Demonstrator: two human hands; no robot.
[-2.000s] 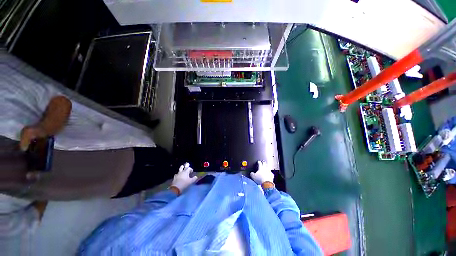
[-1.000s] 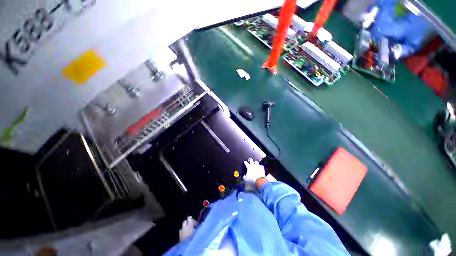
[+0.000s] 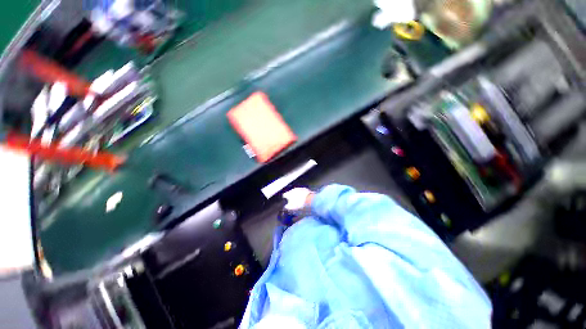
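Note:
My right hand (image 3: 297,200), in a white glove, is small and blurred between the two fixtures, close to my blue smock. Its fingers are not clear. A thin white strip (image 3: 289,178) lies just beyond it; I cannot tell if they touch. My left hand is not in view. The right test fixture (image 3: 421,186) has a row of coloured buttons on its black edge and holds a power supply board (image 3: 472,132) with pale heatsinks. The left test fixture (image 3: 186,273) shows its black bed and coloured buttons.
A red-orange pad (image 3: 262,126) lies on the green bench (image 3: 193,151). A black corded handheld (image 3: 168,185) and a mouse (image 3: 164,211) are left of it. Boards (image 3: 122,96) and red-orange bars (image 3: 71,153) are far left. A yellow tape roll (image 3: 408,30) and a round fan (image 3: 455,19) are at the top right.
The view has swung right, bringing the right fixture and its board into sight. The left fixture has shifted to the lower left. My left hand has gone out of view.

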